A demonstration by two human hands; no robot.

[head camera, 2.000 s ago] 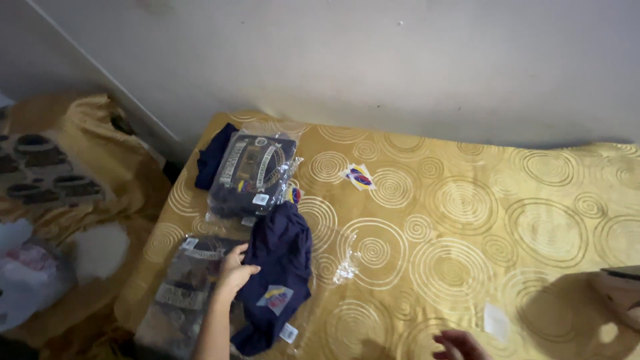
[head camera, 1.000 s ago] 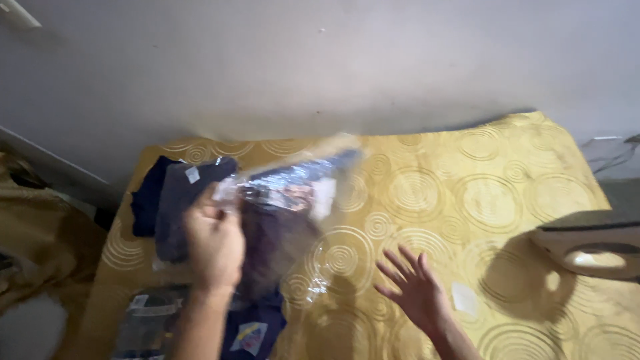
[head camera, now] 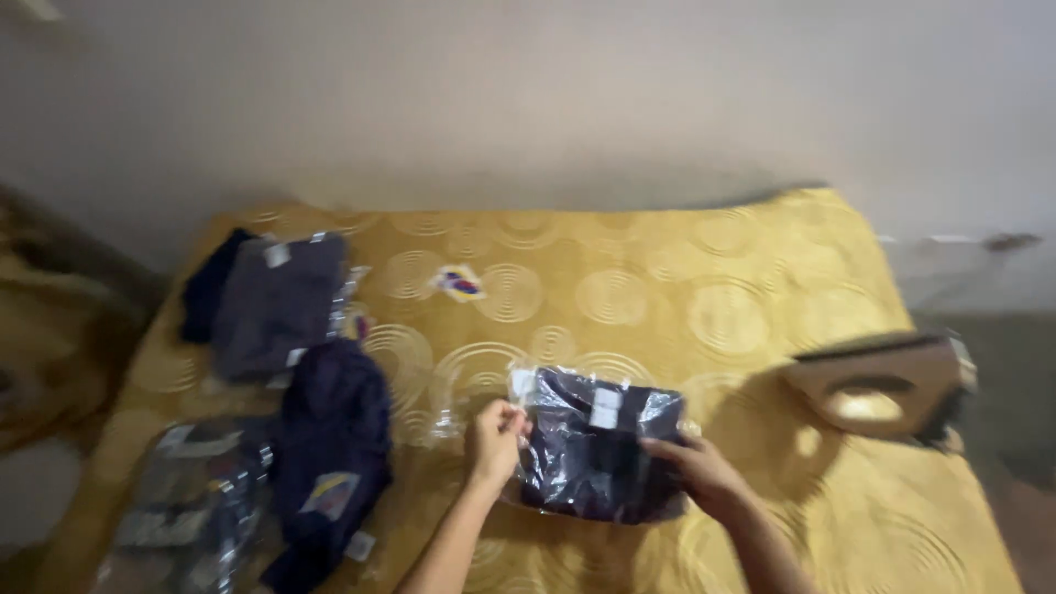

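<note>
Between my hands, low in the middle of the view, is a folded dark garment in a clear plastic bag (head camera: 598, 454) with white labels on it. My left hand (head camera: 497, 441) pinches the bag's left edge. My right hand (head camera: 697, 470) holds its right edge, fingers over the plastic. To the left, a loose navy garment (head camera: 334, 421) with a coloured print lies crumpled. Beyond it is another bagged dark garment (head camera: 280, 305), partly over a navy cloth (head camera: 210, 285). A further bagged garment with a pale print (head camera: 177, 503) lies at the lower left.
The table is covered with a gold cloth (head camera: 734, 322) patterned with circles, against a plain wall (head camera: 528, 107). A small colourful sticker or card (head camera: 460, 283) lies near the back. At the right edge stands a brownish object with an oval opening (head camera: 883, 384), casting a shadow.
The bagged garment that my left hand held up a second ago is now low between both hands. My right hand, empty and spread before, now grips it. Two seconds ago my left hand was on the navy garment.
</note>
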